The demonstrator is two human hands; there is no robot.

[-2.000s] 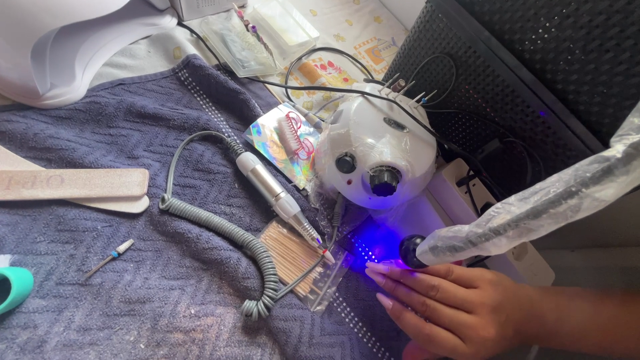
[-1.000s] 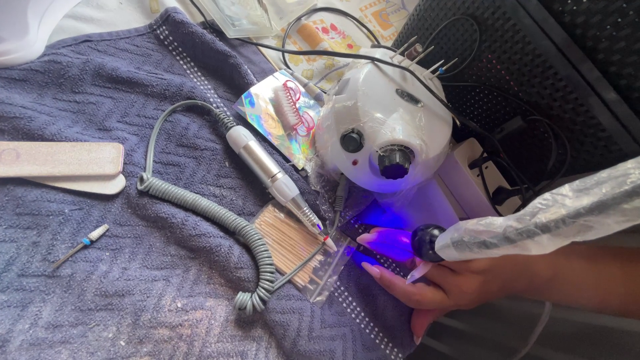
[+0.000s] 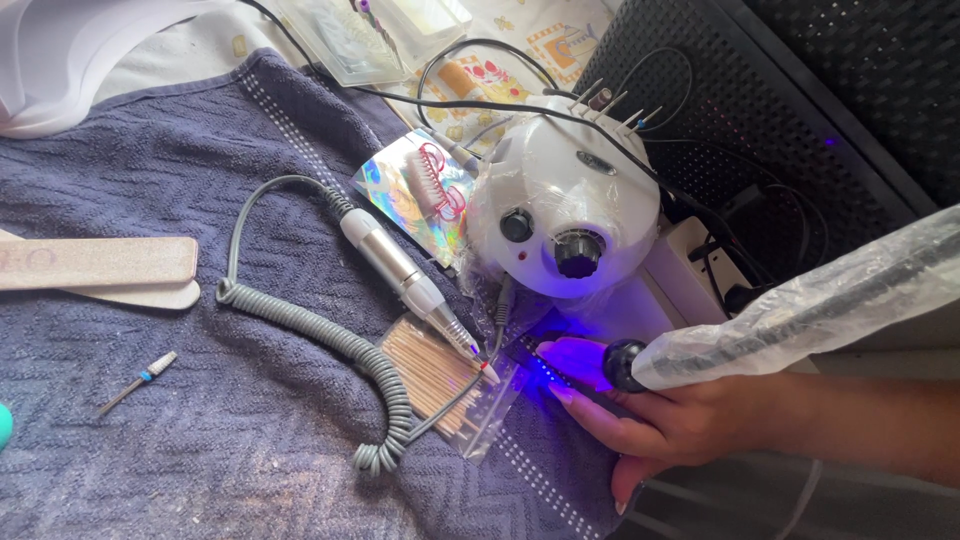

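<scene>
My right hand (image 3: 660,427) reaches in from the right side of the head view, fingers pointing left and a little apart, with long nails. It lies at the edge of the dark blue towel (image 3: 300,405), holding nothing visible. Close above its fingers is the round black head (image 3: 627,365) of a plastic-wrapped lamp arm (image 3: 810,307), which casts violet-blue light on the fingers and towel. Part of the hand is hidden behind this head. Left of the fingertips lie a nail drill handpiece (image 3: 401,270) and a bag of wooden sticks (image 3: 427,367). My left hand is not in view.
A white nail drill unit (image 3: 566,187) stands behind the hand, with a nail brush (image 3: 429,180) beside it. Black cables (image 3: 480,105) cross over it. Nail files (image 3: 112,262) and a loose drill bit (image 3: 142,380) lie left. A black woven panel (image 3: 735,90) is at the back right.
Two seconds ago the fingers of my right hand lay closer together beside the lamp head; now they are more spread, and the lamp head overlaps the hand.
</scene>
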